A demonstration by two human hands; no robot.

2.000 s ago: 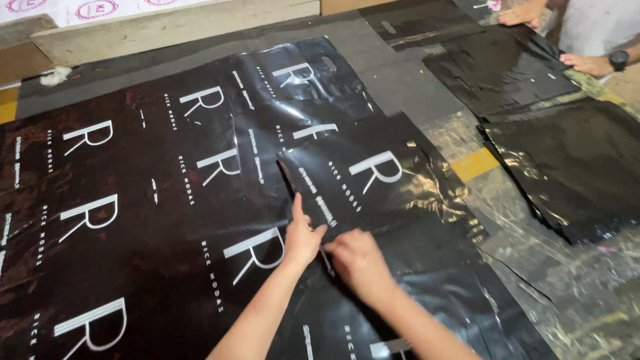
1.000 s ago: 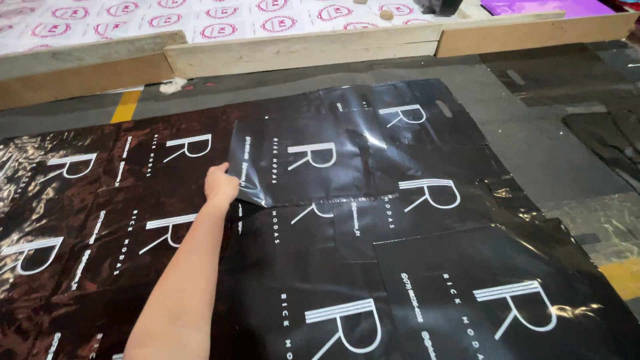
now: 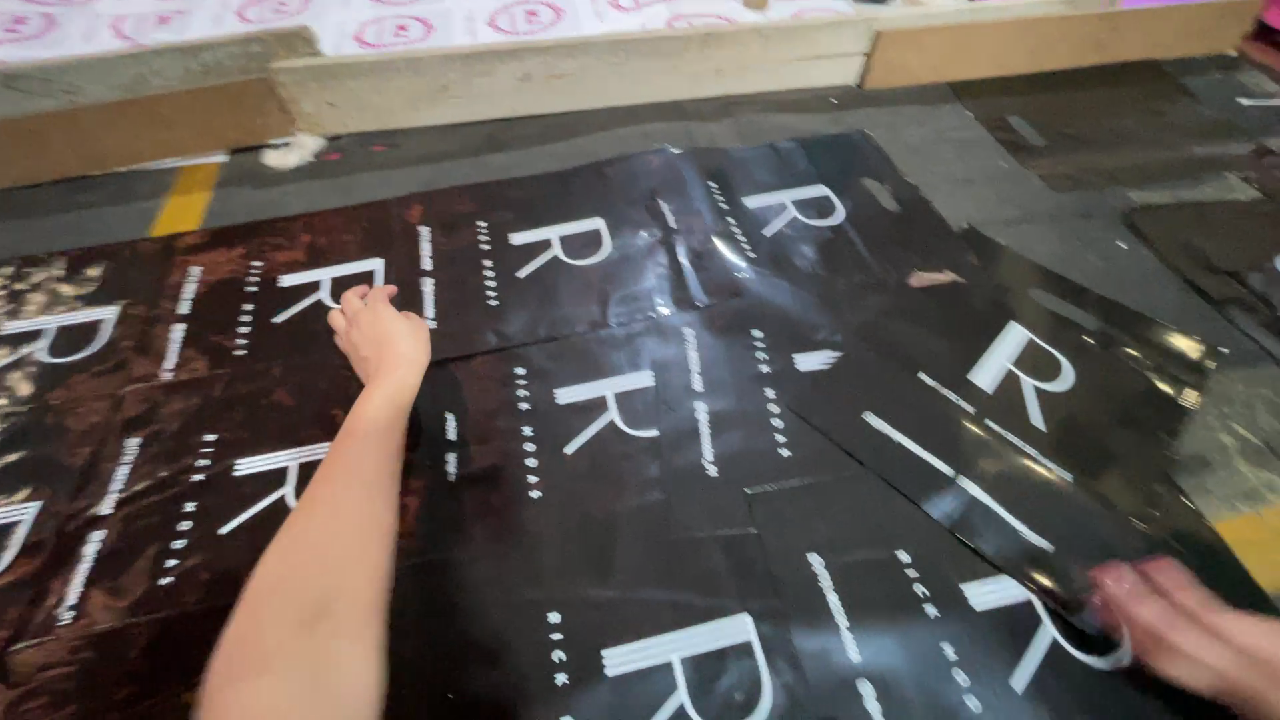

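Note:
Black plastic bags (image 3: pixel 620 520) printed with large white letters lie flat and overlapping across the work surface. My left hand (image 3: pixel 382 335) rests on a printed bag at the left centre, its fingers bent; whether it pinches the film is unclear. At the lower right, my right hand (image 3: pixel 1160 620) is blurred and touches the near edge of another black bag (image 3: pixel 1110 400), whose film curves up beside the fingers. Whether those fingers grip the film cannot be told.
Wooden boards (image 3: pixel 580 75) run along the far side, with pink-and-white printed sheets (image 3: pixel 440 25) behind them. Yellow tape (image 3: pixel 185 198) marks the grey surface at the left, near a white scrap (image 3: pixel 292 150). More dark film (image 3: pixel 1090 120) lies at the far right.
My left hand has moved left along the bags. My right hand, out of view one second ago, is back at the lower right beside a bag. The raised flap near my left hand now lies flat.

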